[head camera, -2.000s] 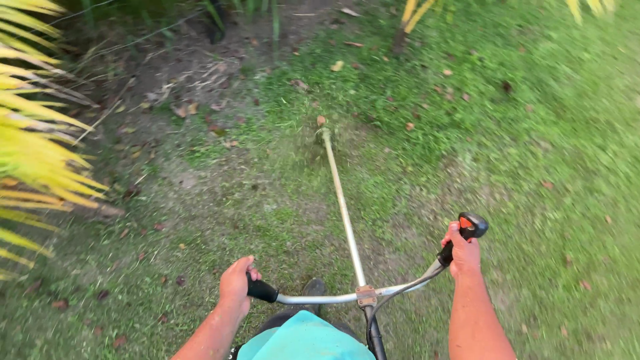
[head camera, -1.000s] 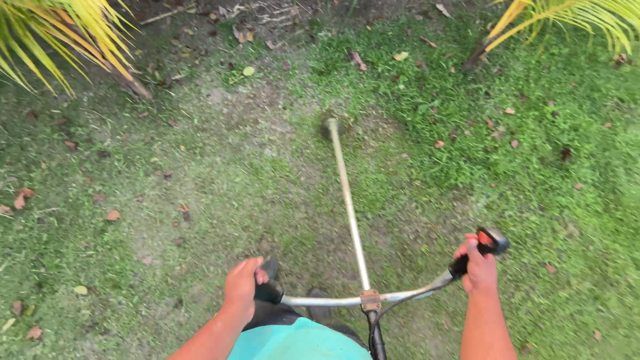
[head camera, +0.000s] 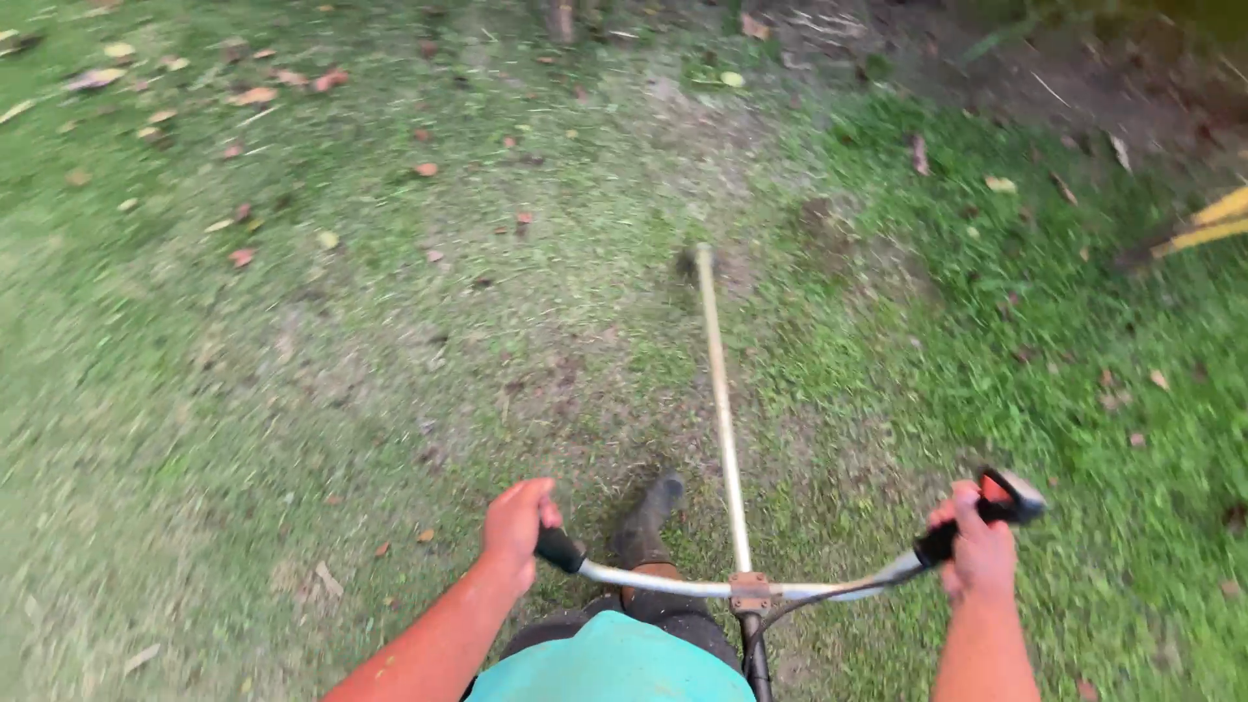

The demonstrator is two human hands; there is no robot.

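A brush cutter with a long metal shaft (head camera: 722, 419) reaches forward from the handlebar clamp (head camera: 750, 592) to its cutting head (head camera: 698, 261), which is blurred and low over the grass. My left hand (head camera: 520, 531) is closed round the black grip (head camera: 560, 549) at the left end of the handlebar. On the right, my right hand (head camera: 978, 546) holds the black throttle grip (head camera: 936, 543) with its red part at the top. A dark cable runs from that grip down past the clamp. The engine is out of view.
Short grass with bare soil patches lies all round. Dry leaves (head camera: 255, 96) are scattered at the upper left. A yellow palm frond's stalk (head camera: 1204, 224) stands at the right edge, and a small trunk or post (head camera: 563, 19) at the top. One boot (head camera: 647, 517) shows below the shaft.
The view has turned left, so the yellow palm stalk is now at the right edge and the left-hand fronds are out of view. A boot has come forward. Both hands keep their hold.
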